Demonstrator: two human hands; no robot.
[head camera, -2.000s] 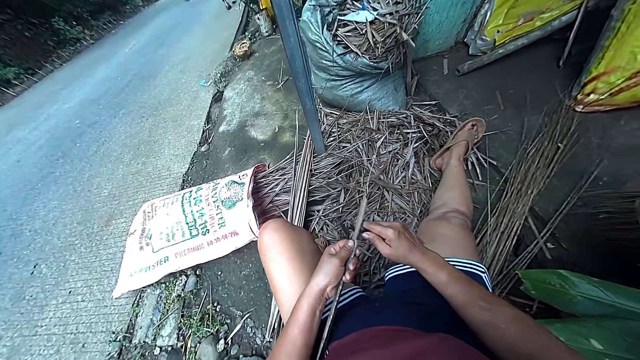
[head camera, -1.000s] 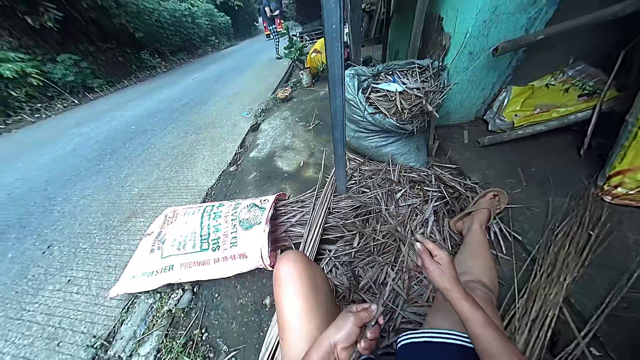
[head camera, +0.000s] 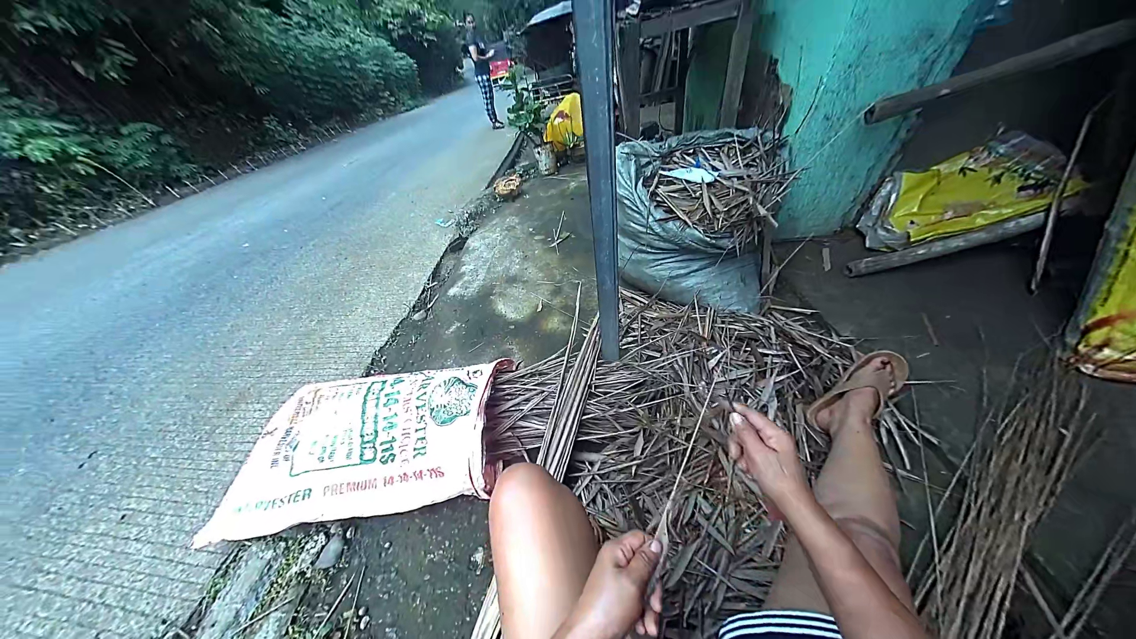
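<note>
My left hand (head camera: 626, 577), low in the middle, grips the lower end of a thin dry leaf strip (head camera: 683, 470) that points up and away. To its upper right, my right hand (head camera: 765, 457) is closed with its fingertips together; whether a small blade or a leaf piece is pinched there, I cannot tell. Beneath both hands spreads a pile of dry leaf strips (head camera: 657, 377). A white printed sack (head camera: 355, 444) lies on its side at the left, with dry strips coming out of its mouth. Long flat strips (head camera: 568, 408) lie across beside my bent knee.
A metal post (head camera: 599, 177) stands before me, near a grey-green sack (head camera: 692, 275) full of dry leaves. Thin sticks (head camera: 1021, 497) form a bundle at the right. Yellow sacks (head camera: 967, 195) lie near the teal wall (head camera: 870, 98). A person (head camera: 484, 71) stands on the road (head camera: 222, 293).
My hands, close together two seconds ago, are now apart, the right one farther forward. The view has tilted up, showing more of the road and the person.
</note>
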